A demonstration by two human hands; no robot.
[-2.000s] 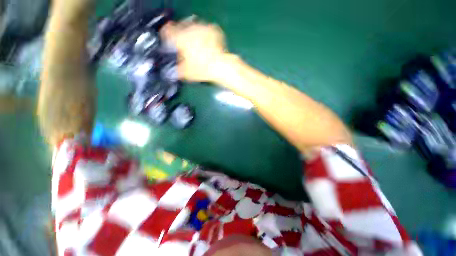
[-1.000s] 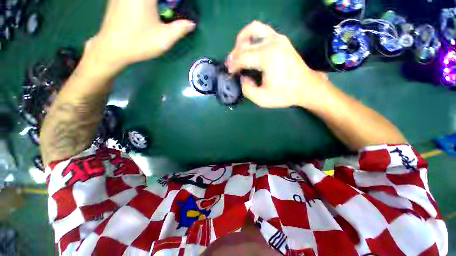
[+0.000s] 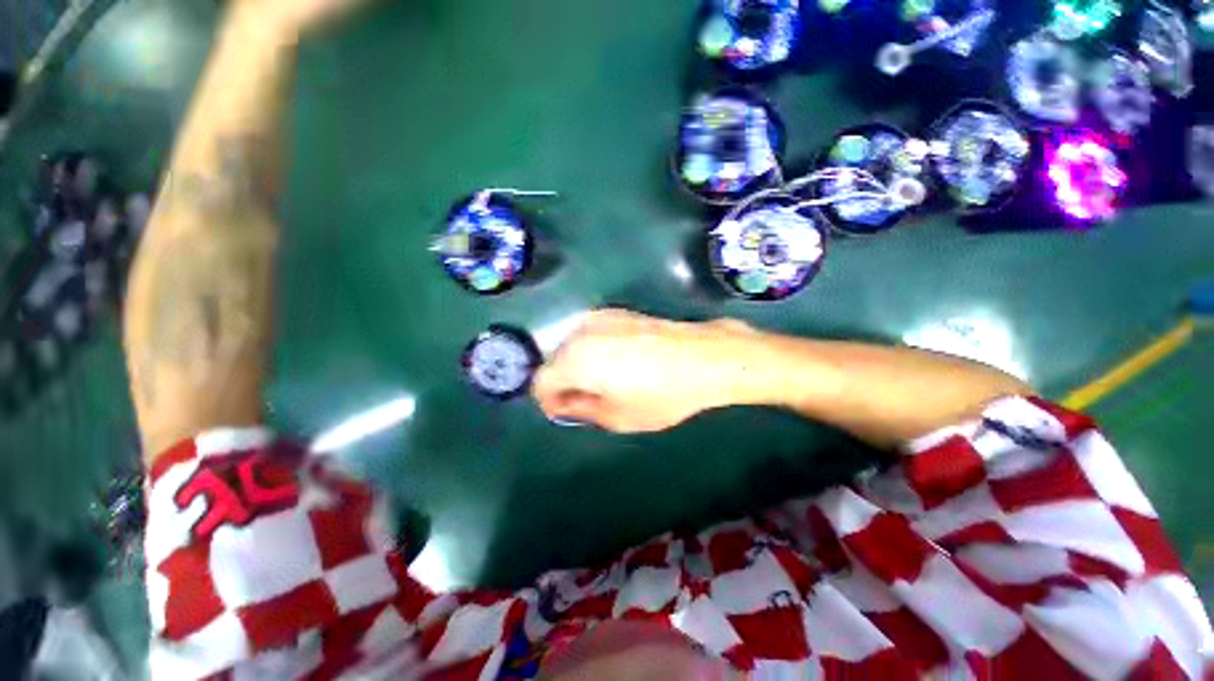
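A circuit board [image 3: 487, 244] with a blue face, a green-teal spot and a short pale lead lies near the centre left. A white-faced round part [image 3: 502, 362] with a black rim lies just below it. My right hand [image 3: 610, 373] is curled low at this part's right edge. Its fingers seem to touch the rim, and a pale edge shows under the hand. Whether it grips either is hidden. My left hand [image 3: 304, 13] is cut off by the top edge, so its fingers are out of view.
Several circuit boards [image 3: 768, 250] lie at the upper right, some joined by white cables. One board [image 3: 1085, 176] glows pink. A blurred dark heap of parts [image 3: 67, 253] lies at the far left. Yellow line marking [image 3: 1132, 363] crosses the green surface [image 3: 612, 266] at right.
My left hand has moved up to the top edge. My right hand has moved down and left. The circuit board now shows fully at centre left, and one white-faced part shows beside my right hand.
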